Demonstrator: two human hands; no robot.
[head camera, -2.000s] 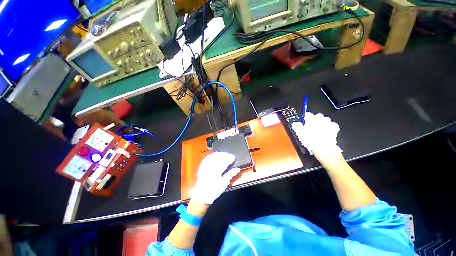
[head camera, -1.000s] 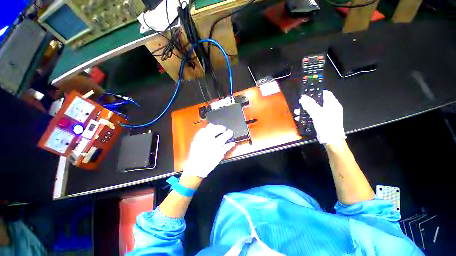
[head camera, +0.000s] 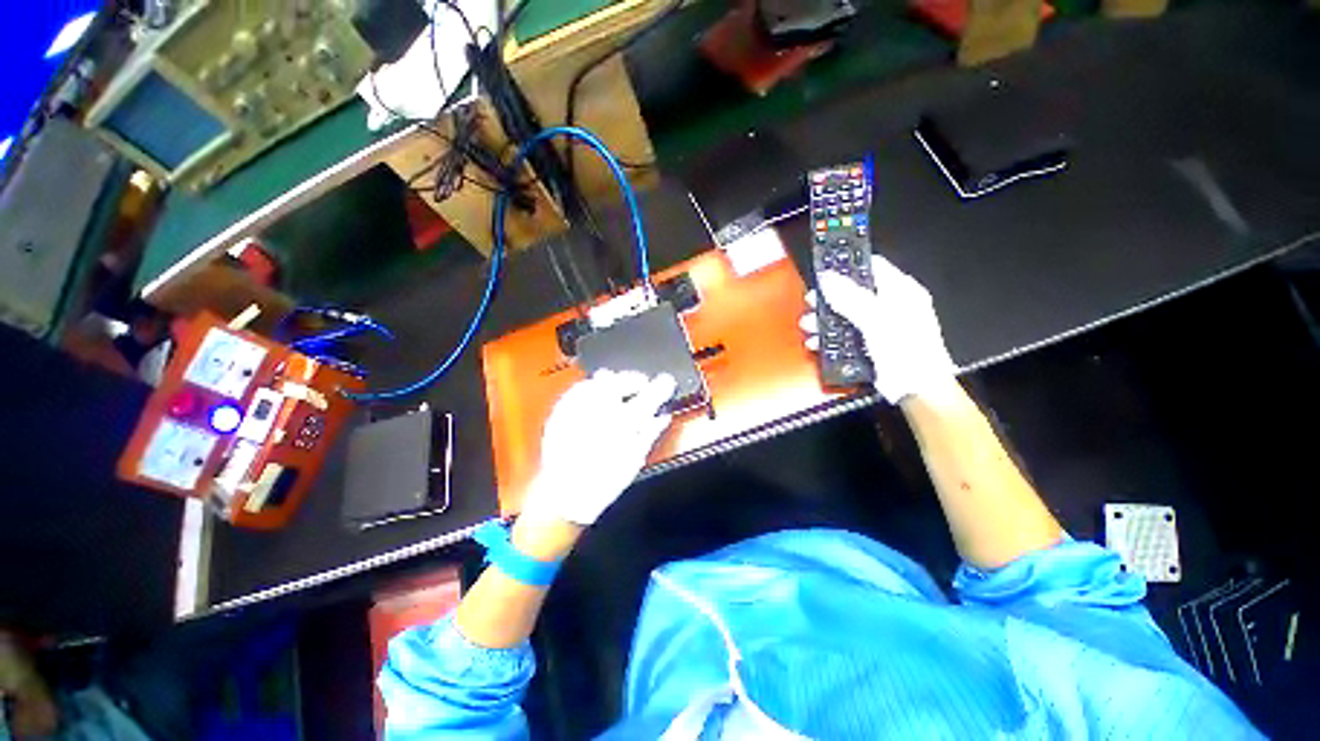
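A flat black set-top box (head camera: 647, 348) lies on the orange test fixture (head camera: 760, 348), its far edge against the silver and black fixture connectors (head camera: 623, 307). My left hand (head camera: 591, 446), in a white glove with a blue wrist band, rests on the near left part of the box, with its fingertips on the box's near edge. My right hand (head camera: 895, 330), also in a white glove, holds a long black remote control (head camera: 841, 261) at its lower half, thumb on the buttons, beside the fixture's right edge. Something slim and blue shows at the remote's far end.
An orange-red test box (head camera: 239, 420) with a glowing light stands at left, beside a black box (head camera: 395, 466). More black boxes (head camera: 992, 142) lie behind and right. A blue cable (head camera: 500, 268) loops to the fixture. Oscilloscopes stand on the shelf. Part of a person shows at lower left.
My right hand has taken hold of the remote control and now has its thumb over the buttons. My left hand stays on the box. The view has tilted downward.
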